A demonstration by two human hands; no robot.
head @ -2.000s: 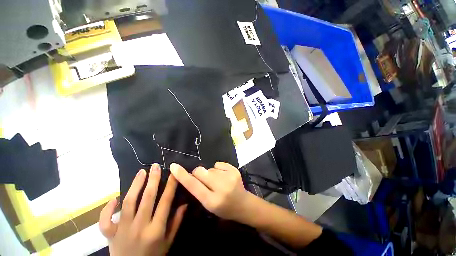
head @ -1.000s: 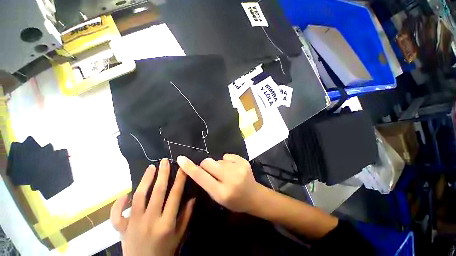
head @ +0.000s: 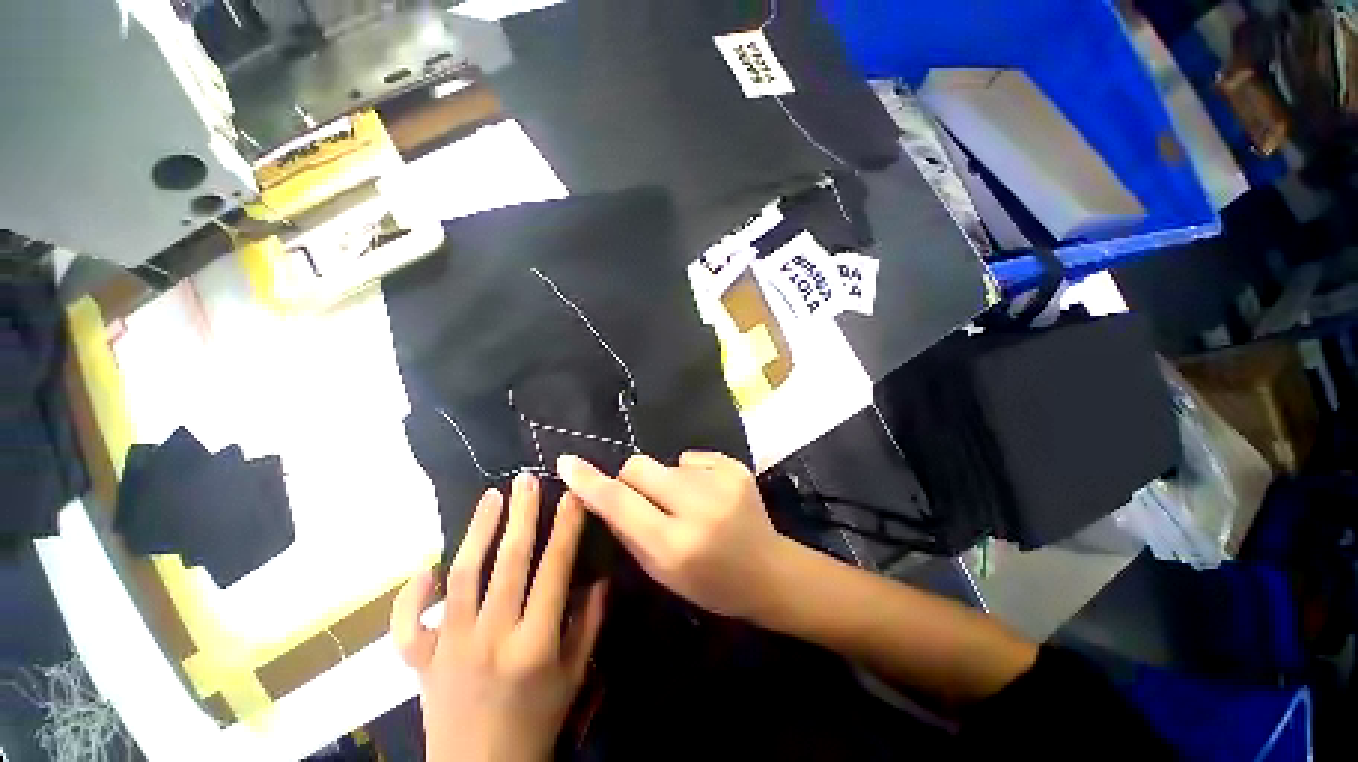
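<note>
A black fabric panel lies flat before me, with white stitching forming an angular outline and loose white thread tails. My left hand lies palm down on its lower part, fingers a little apart, fingertips at the stitching. My right hand rests beside it, one finger pressing the cloth near the stitched corner and the others curled. Whether the curled fingers hold anything is hidden. White printed labels lie to the right of the panel.
Machine head at upper left, yellow-edged frame below it. Small black pieces lie on the white board. Another black panel with a label is at the top. Blue bin and black stack at right; thread waste lower left.
The view has shifted so the scene sits further right, and the thread waste shows at lower left. Both hands keep nearly the same place and pose on the panel.
</note>
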